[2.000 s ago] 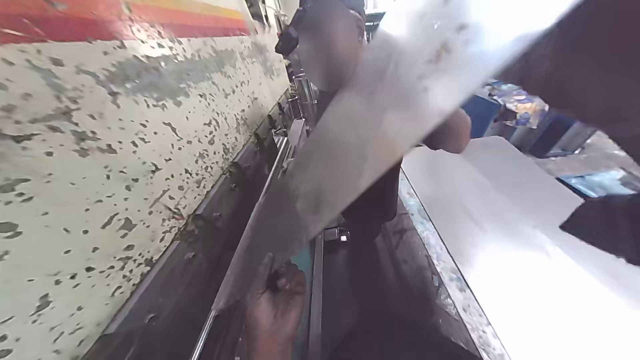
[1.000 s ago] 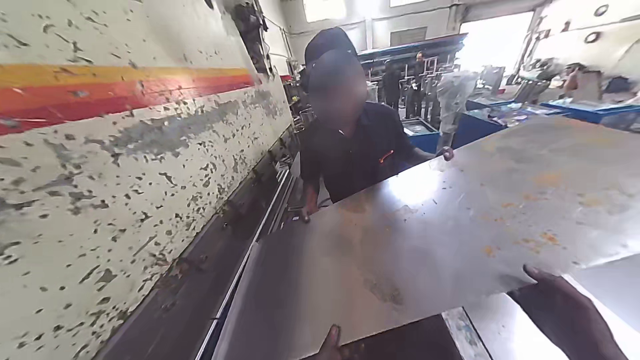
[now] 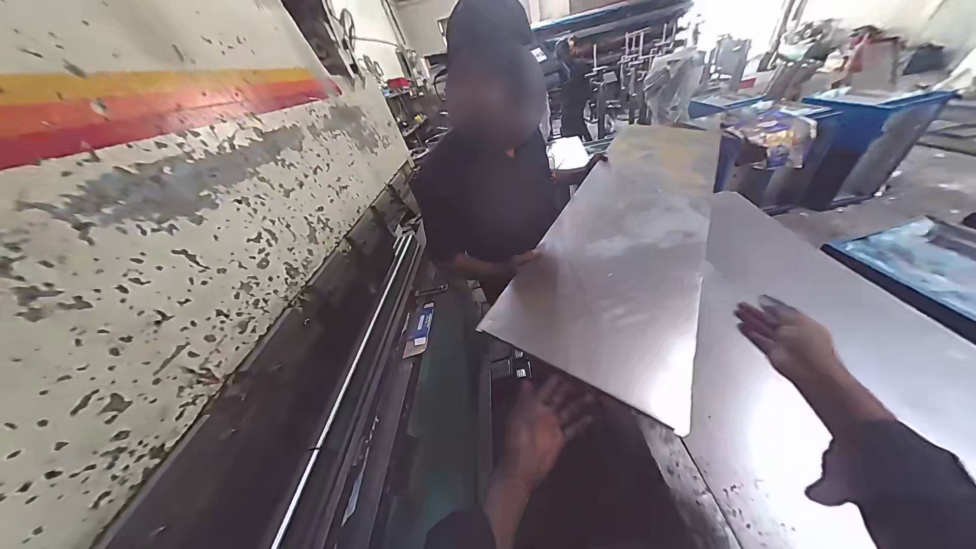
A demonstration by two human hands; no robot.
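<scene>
A loose metal sheet (image 3: 618, 267) lies tilted across the view, its far part over a larger metal sheet (image 3: 808, 320) at the right. A co-worker's hand (image 3: 524, 259) touches its left edge, and the co-worker's other hand is at its far corner. My left hand (image 3: 545, 427), blurred, is empty with fingers spread, just below the sheet's near left edge. My right hand (image 3: 785, 335) is also empty, its fingers apart, right of the loose sheet and above the larger one.
The worn, painted machine body (image 3: 229, 229) with yellow and red stripes rises at the left, a long metal rail (image 3: 343, 389) at its foot. A small box (image 3: 419, 328) rests beside the rail. The co-worker (image 3: 492, 191) stands ahead. Blue bins (image 3: 869, 130) stand at the back right.
Both my hands have come off the sheet. The sheet has turned and moved away from me, with the co-worker's hands still at it.
</scene>
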